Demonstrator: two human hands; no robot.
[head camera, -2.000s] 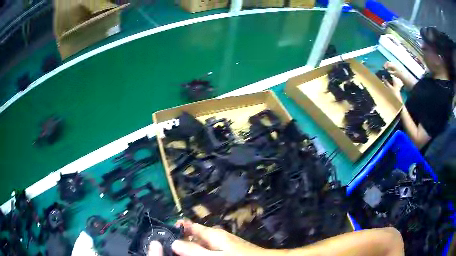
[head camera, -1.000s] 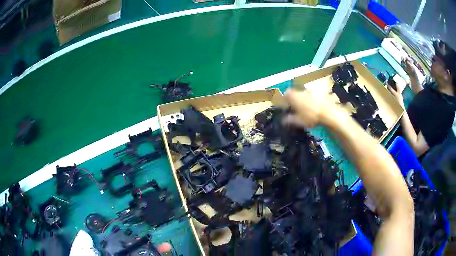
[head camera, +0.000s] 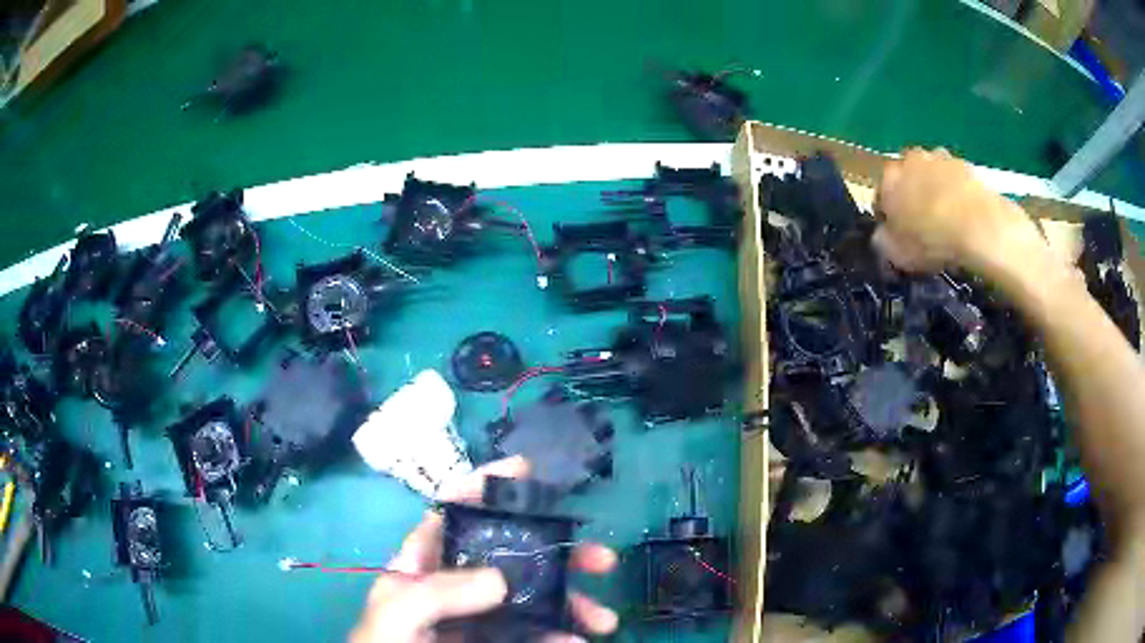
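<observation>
My left hand (head camera: 440, 590) holds a black square housing with a round unit (head camera: 509, 559) at the bottom centre; a red lead wire with a small white plug trails left from it. My right hand (head camera: 929, 207) is over the back of the tan cardboard tray (head camera: 751, 377), which is heaped with black parts (head camera: 892, 396). Its fingers are curled and blurred, and whether they grip a part cannot be told.
Black housings (head camera: 333, 302), open frames (head camera: 600, 264) and a loose round disc (head camera: 486, 362) lie on the teal mat. A white-headed tool (head camera: 414, 433) lies behind my left hand. Black units (head camera: 707, 101) sit on the green conveyor (head camera: 502, 75) beyond its white edge (head camera: 502, 166).
The view has turned left, showing more of the mat. My left hand now shows clearly with a housing. My right hand stays over the back of the tray. The other person is out of view.
</observation>
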